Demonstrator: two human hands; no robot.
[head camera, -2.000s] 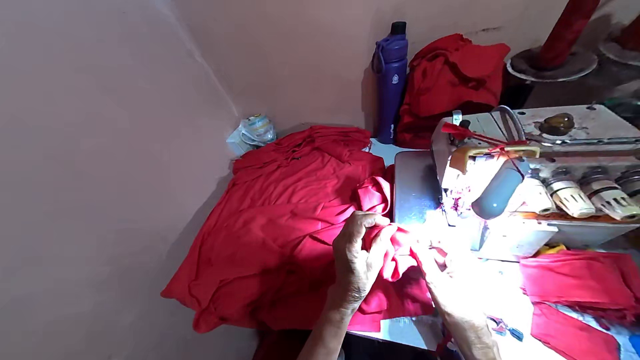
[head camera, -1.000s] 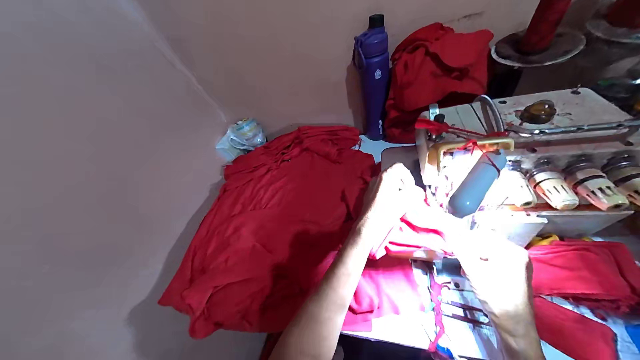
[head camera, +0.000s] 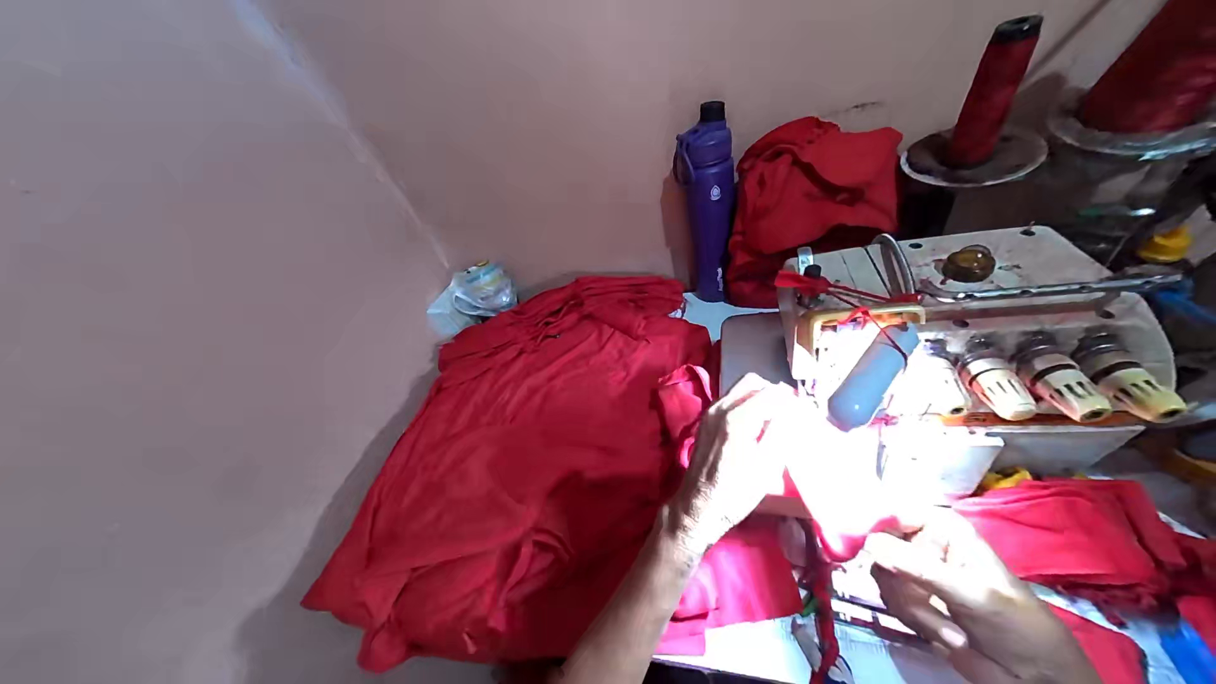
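An overlock sewing machine (head camera: 1035, 332) stands at the right, its lamp glare washing out the needle area. My left hand (head camera: 741, 456) grips a piece of red fabric (head camera: 831, 532) at the machine's left side. At the front of the machine, my right hand (head camera: 950, 579) has its thumb and fingers at the fabric's lower right edge; glare hides whether it pinches the cloth. A large heap of red garments (head camera: 532, 456) lies to the left of my left hand. A narrow red strip (head camera: 823, 617) hangs below the held fabric.
Behind the heap stand a purple bottle (head camera: 711, 209) and a bundle of red cloth (head camera: 817, 199). Red thread cones (head camera: 996, 95) rise at the back right. Folded red pieces (head camera: 1073, 532) lie right of my right hand. A clear plastic bag (head camera: 483, 290) rests against the wall.
Since one second ago, my right hand has moved down from the machine front, its fingers now more spread. My left hand stays by the machine with the fabric.
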